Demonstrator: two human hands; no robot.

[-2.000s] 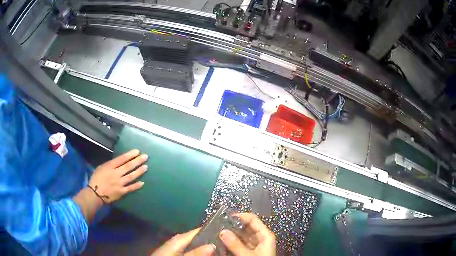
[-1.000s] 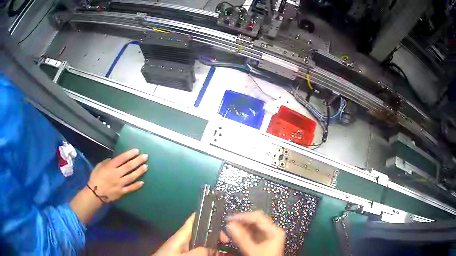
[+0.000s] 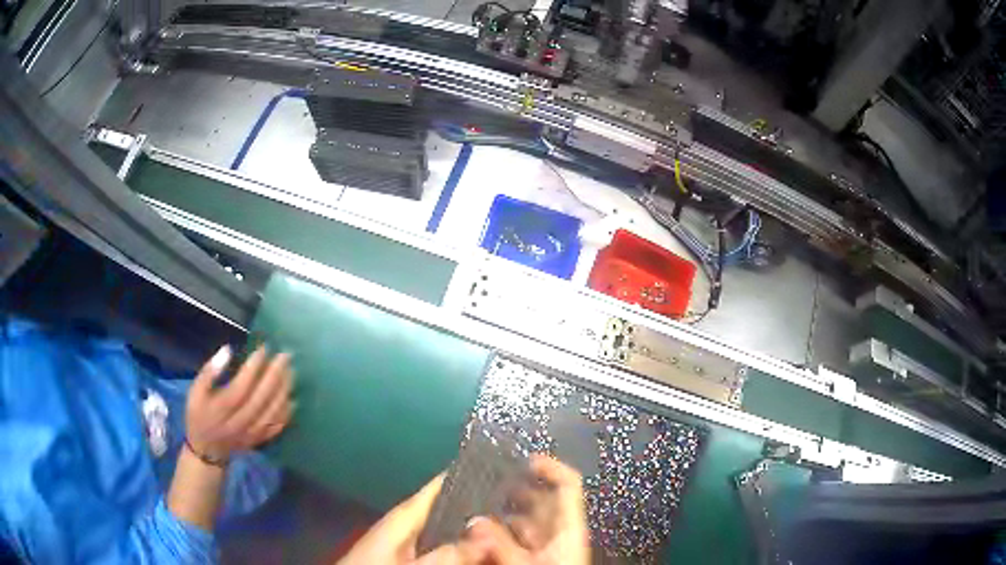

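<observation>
A dark grey fixture plate (image 3: 477, 492) is held tilted at the bottom centre, over the left edge of the parts mat. My left hand (image 3: 406, 532) grips its lower left side and is cut off by the bottom edge. My right hand (image 3: 548, 523) is on the plate's right side, its fingers touching the plate and a little blurred. Small silver metal parts (image 3: 651, 464) lie scattered over the dark parts mat (image 3: 574, 433), which has a bare patch near its middle. Whether my fingers hold a small part cannot be seen.
A green work mat (image 3: 370, 392) lies to the left, with a blue-sleeved co-worker's hand (image 3: 237, 406) at its left edge. Beyond run the conveyor belt (image 3: 298, 237) with a metal carrier (image 3: 684, 370), a blue bin (image 3: 532, 234), a red bin (image 3: 643, 274) and stacked black blocks (image 3: 367, 132).
The fixture plate has turned from nearly upright to a slant, showing its broad face. My right hand has moved left against it. The co-worker's hand has lifted and drawn back left.
</observation>
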